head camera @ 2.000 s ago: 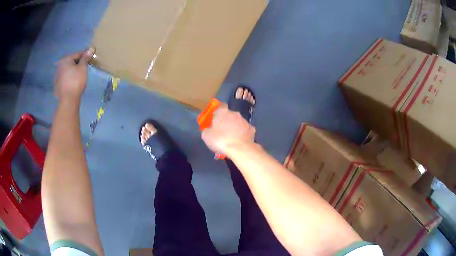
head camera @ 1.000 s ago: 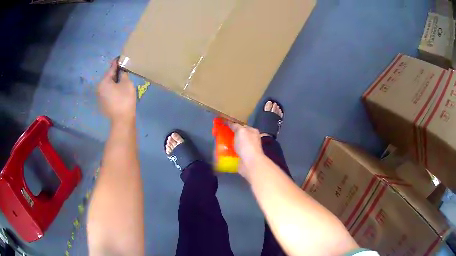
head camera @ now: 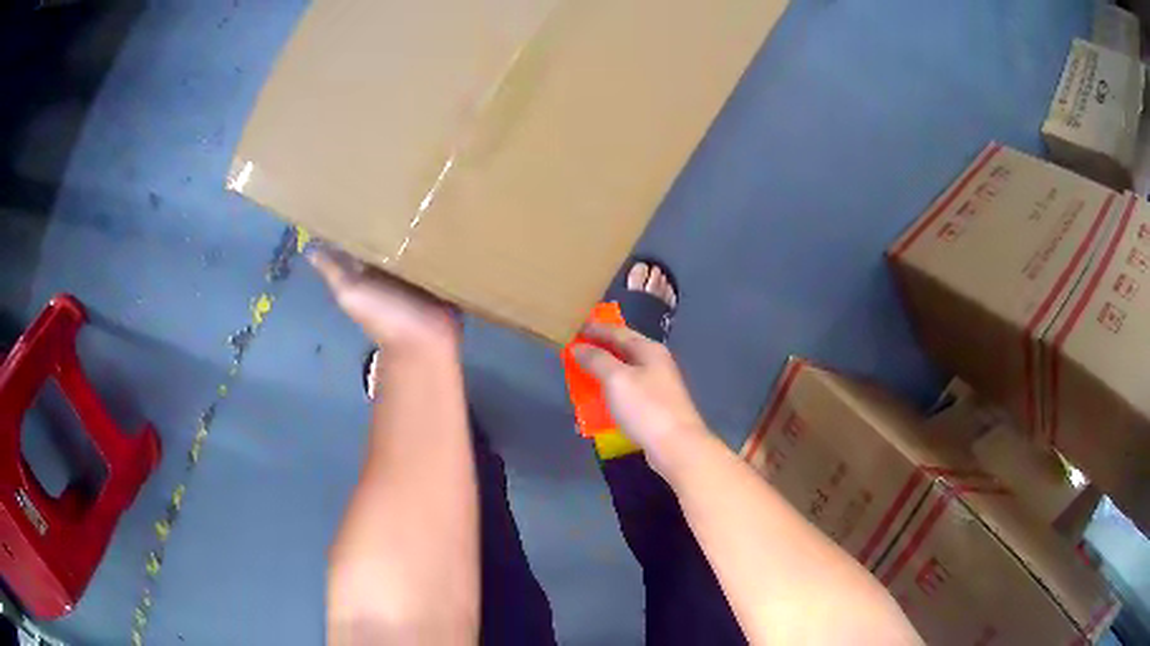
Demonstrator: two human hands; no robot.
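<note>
A large tan shipping carton (head camera: 492,139) is at the top middle, its plain flaps meeting at a centre seam with shiny clear tape. Another shiny bit of tape shows at its left corner. My left hand (head camera: 391,303) is at the carton's near edge, its fingers partly hidden under or behind that edge. My right hand (head camera: 641,385) holds the orange and yellow tape gun (head camera: 593,385) at the carton's near right corner.
A red plastic stool (head camera: 57,492) is on the blue-grey floor at the left, beside a worn yellow-and-black line. Stacked cartons with red stripes (head camera: 845,467) stand at the right. My feet and dark trousers are below the carton.
My left hand has left the carton's left corner and moved right along the near edge. The right hand with the tape gun has moved slightly down and right. The carton looks closer and larger.
</note>
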